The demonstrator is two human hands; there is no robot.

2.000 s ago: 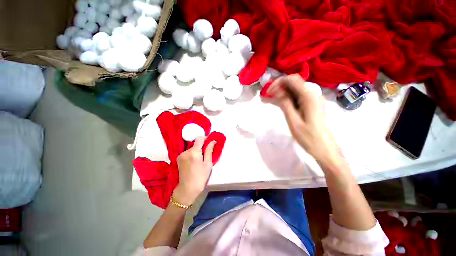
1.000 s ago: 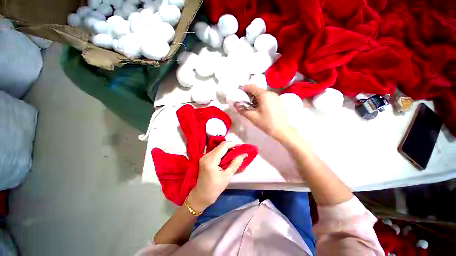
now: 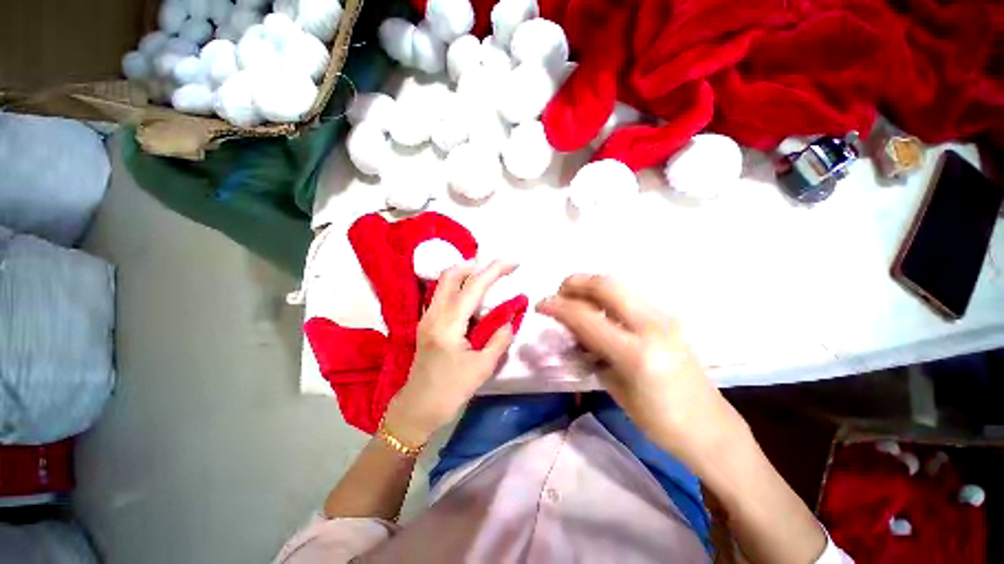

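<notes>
The red plush piece [image 3: 380,281] lies at the table's near left edge, its points spread. A white pom-pom [image 3: 438,259] sits on its upper point. My left hand [image 3: 451,331] grips another point at the right, with a second white pom-pom [image 3: 501,291] between its fingers and thumb, against the red tip. My right hand [image 3: 644,358] is just to the right, thumb and fingertips pinched together near that pom-pom. No needle or thread can be made out at its fingertips.
Loose pom-poms [image 3: 473,116] lie behind my hands, below the red plush heap [image 3: 760,72]. A carton of pom-poms [image 3: 176,134] is upper left. A silver-and-dark object [image 3: 817,165], small amber item [image 3: 901,152] and phone [image 3: 949,235] lie right. A box of red pieces [image 3: 903,501] is low right.
My right hand has moved from the loose pom-poms back towards my left hand. A white pom-pom is now at the red tip in my left hand. The view has shifted.
</notes>
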